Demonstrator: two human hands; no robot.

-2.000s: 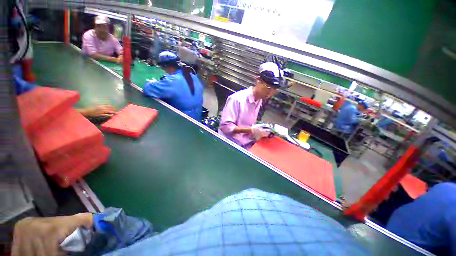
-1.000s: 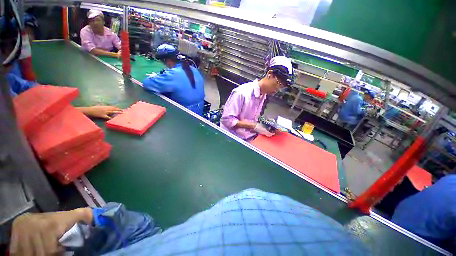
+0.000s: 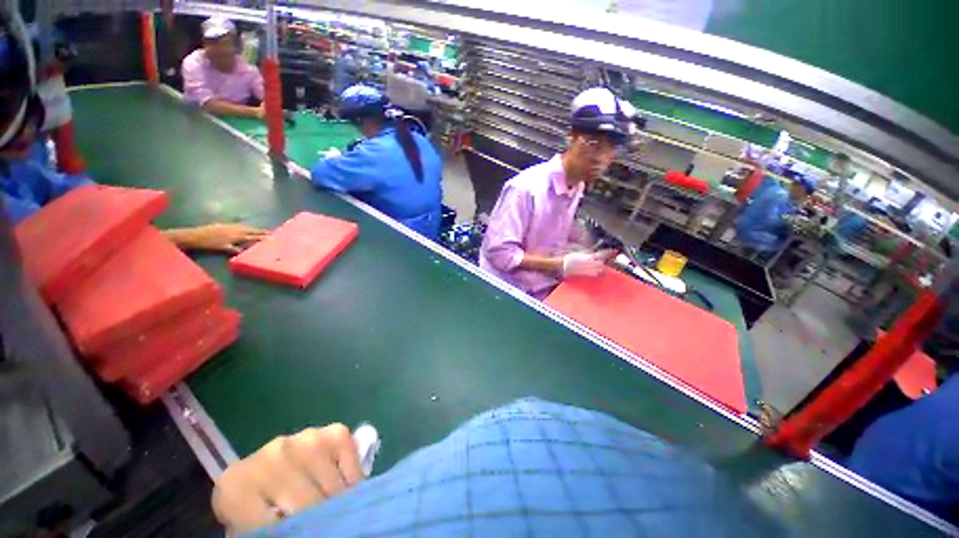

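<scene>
One bare hand, which looks like my right hand (image 3: 292,478), is at the bottom left beside a blue checked sleeve (image 3: 526,473). Its fingers are curled, and a small whitish thing (image 3: 366,447) shows at its right side. I cannot tell if the hand holds it or anything else. My left hand is not in view. Several red slabs (image 3: 137,289) are stacked unevenly at the left edge of the green conveyor (image 3: 358,347). A single red slab (image 3: 297,248) lies flat on the conveyor, right of the stack.
Another person's hand (image 3: 216,238) rests between stack and slab. Across the conveyor, a person in pink (image 3: 531,226) works by a red mat (image 3: 652,336); a person in blue (image 3: 389,173) sits further left. A metal rail (image 3: 200,426) and red-wrapped posts (image 3: 273,105) edge the line.
My visible hand has moved right from the lower left edge to beside the checked sleeve, and its fingers are now curled. The view has shifted slightly.
</scene>
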